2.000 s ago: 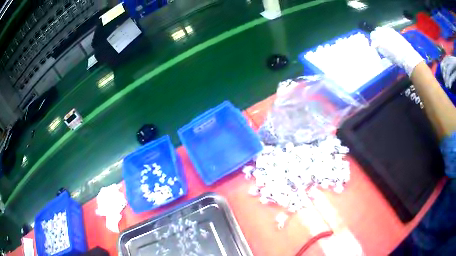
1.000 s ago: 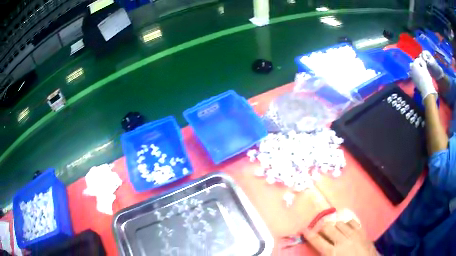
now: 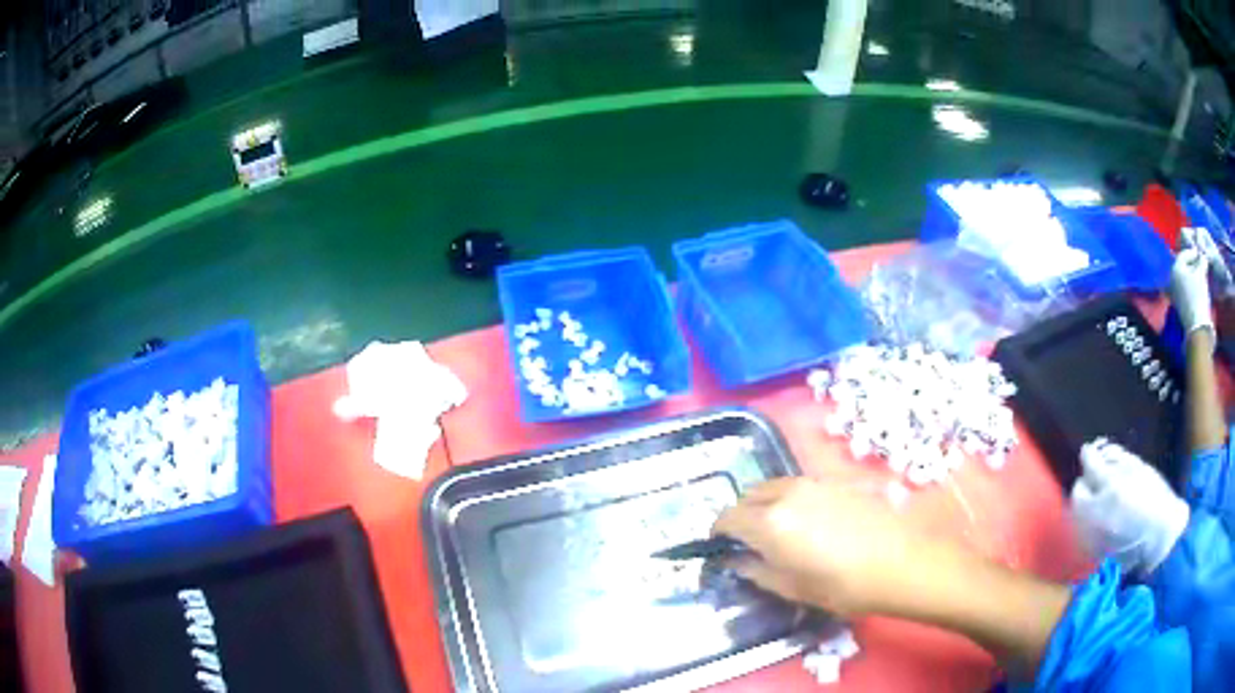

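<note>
My right hand (image 3: 792,542), bare with a blue sleeve, reaches in from the right over the steel tray (image 3: 454,596). Its fingers are closed on a thin dark pointed tool (image 3: 694,548), perhaps tweezers, with the tip pointing left over the tray. Small clear parts (image 3: 589,535) lie in the tray, partly lost in glare. Some are hidden under my hand. A heap of small white parts (image 3: 921,406) lies right of the tray, behind my forearm. A few white pieces (image 3: 830,655) lie at the tray's near right edge. My left hand is not in view.
Blue bins stand behind the tray, one with white parts (image 3: 596,271), one empty (image 3: 772,305). A full blue tote (image 3: 251,467) and black tray (image 3: 325,596) with a row are left. A cloth (image 3: 402,393), clear bag (image 3: 935,298), another black tray (image 3: 1084,379) and another person's gloved hands (image 3: 1131,508) also show.
The view has swung right to left, showing more of the left side. My right hand has moved from the red-handled tool to above the steel tray, now holding the dark tool.
</note>
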